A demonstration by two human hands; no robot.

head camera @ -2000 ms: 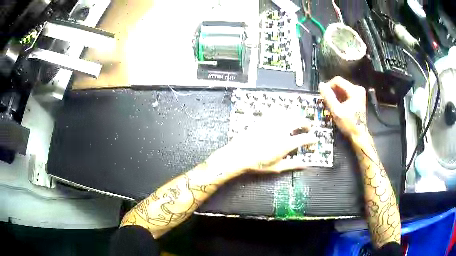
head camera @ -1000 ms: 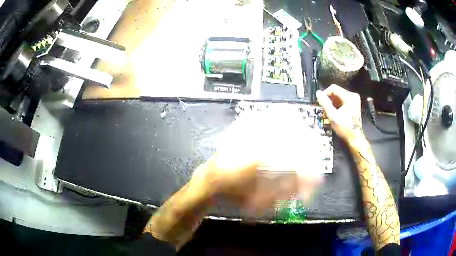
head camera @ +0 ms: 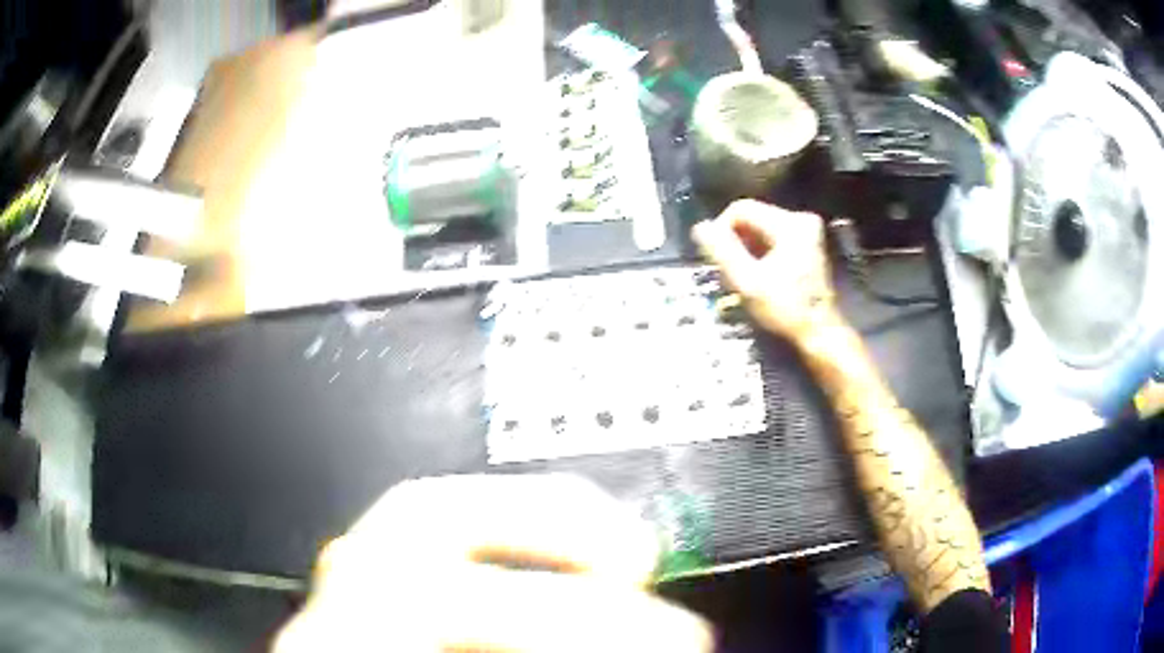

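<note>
Several pale PCB panels (head camera: 619,370) lie edge to edge on the black ridged mat, blurred and overexposed. My right hand (head camera: 771,265) rests at their upper right corner with fingertips pinched together; whether it holds a thin tool cannot be made out. My left hand (head camera: 498,561) is large, blurred and washed out at the bottom of the view, nearer me than the panels and apart from them. Its fingers look curled, and what it may hold cannot be seen.
A solder spool on its stand (head camera: 449,185) and another panel (head camera: 590,147) are behind the mat. A round pot (head camera: 753,121) stands by the black soldering station (head camera: 894,191). A fan (head camera: 1079,236) is at right, a blue bin (head camera: 1085,574) lower right, conveyor rails (head camera: 128,230) left.
My left hand has moved off the panels, down and towards me, uncovering them. My right hand stays at the panels' upper right corner. The camera view has turned, shifting the bench leftwards.
</note>
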